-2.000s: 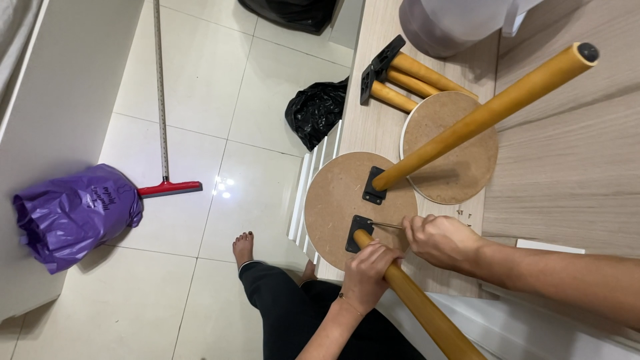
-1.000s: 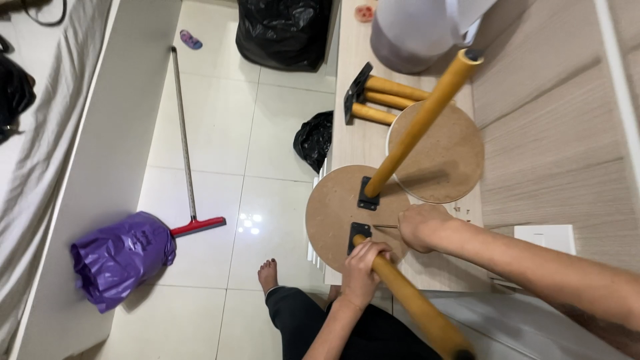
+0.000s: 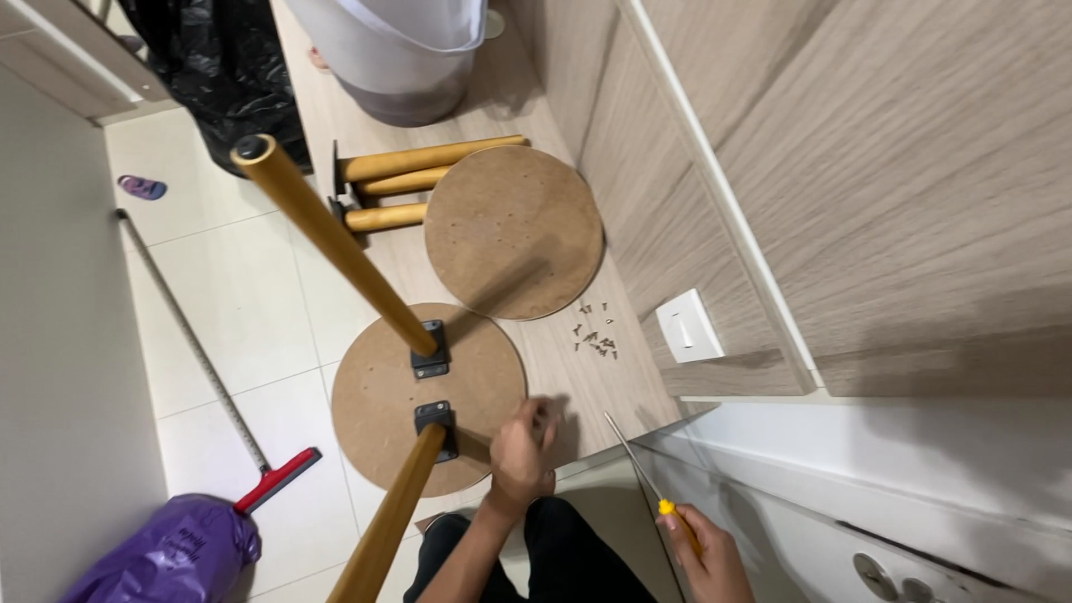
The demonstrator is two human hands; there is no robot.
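Note:
A round fiberboard disc (image 3: 368,402) lies on the wood-look counter, with two yellow wooden legs standing up from black brackets on it: one leg (image 3: 335,243) leans to the upper left, the other (image 3: 394,511) to the lower left. My left hand (image 3: 521,448) is over the disc's right edge, its fingers curled; whether it holds anything cannot be told. My right hand (image 3: 710,553), off the counter at the lower right, grips a screwdriver (image 3: 680,523) by its yellow handle, shaft pointing up and left. Small screws (image 3: 599,342) lie scattered on the counter near a second round disc (image 3: 515,234).
Several loose yellow legs (image 3: 402,163) with black brackets lie beside the second disc. Behind them stands a translucent bucket (image 3: 402,67). A white switch plate (image 3: 688,327) is on the wall at right. On the floor are a red squeegee (image 3: 276,480), a purple bag (image 3: 180,548) and a black bag (image 3: 239,75).
My left hand has let go of the lower leg and is now at the disc's right edge. My right hand has drawn back from the bracket to the lower right with the screwdriver. The view has shifted.

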